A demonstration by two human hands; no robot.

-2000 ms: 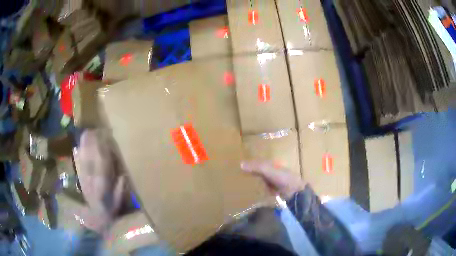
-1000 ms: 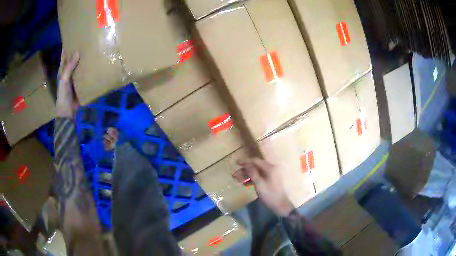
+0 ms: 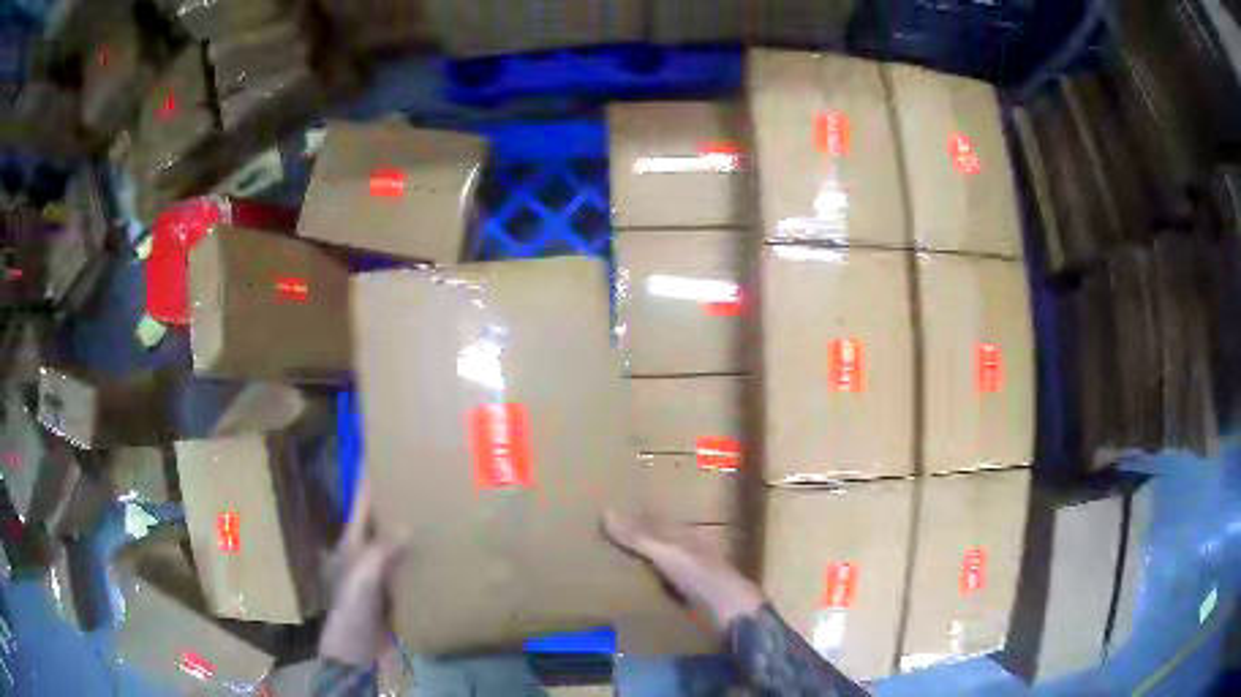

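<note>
A brown sealed shipping carton point(image 3: 463, 354) with an orange-red sticker point(image 3: 502, 445) and clear tape glare is in front of me, over the blue plastic pallet point(image 3: 547, 193). My left hand point(image 3: 362, 579) is at the carton's lower left side, with its fingers partly hidden. My right hand point(image 3: 681, 556) lies against its lower right side. The two hands hold the carton between them. Its underside is hidden, so I cannot tell whether it touches the pallet. No pen is visible in my right hand.
Stacked cartons point(image 3: 833, 306) stand in rows on the right, beside a lower column point(image 3: 679, 198). Loose cartons point(image 3: 267, 320) lie on the left, near a red item point(image 3: 166, 272). Flat cardboard point(image 3: 1124, 341) is stacked at the far right. More cartons point(image 3: 1083, 579) stand at lower right.
The view has shifted. One second ago my left hand was at a carton at upper left and my right hand was apart from it; now both hands are on a carton in front of me.
</note>
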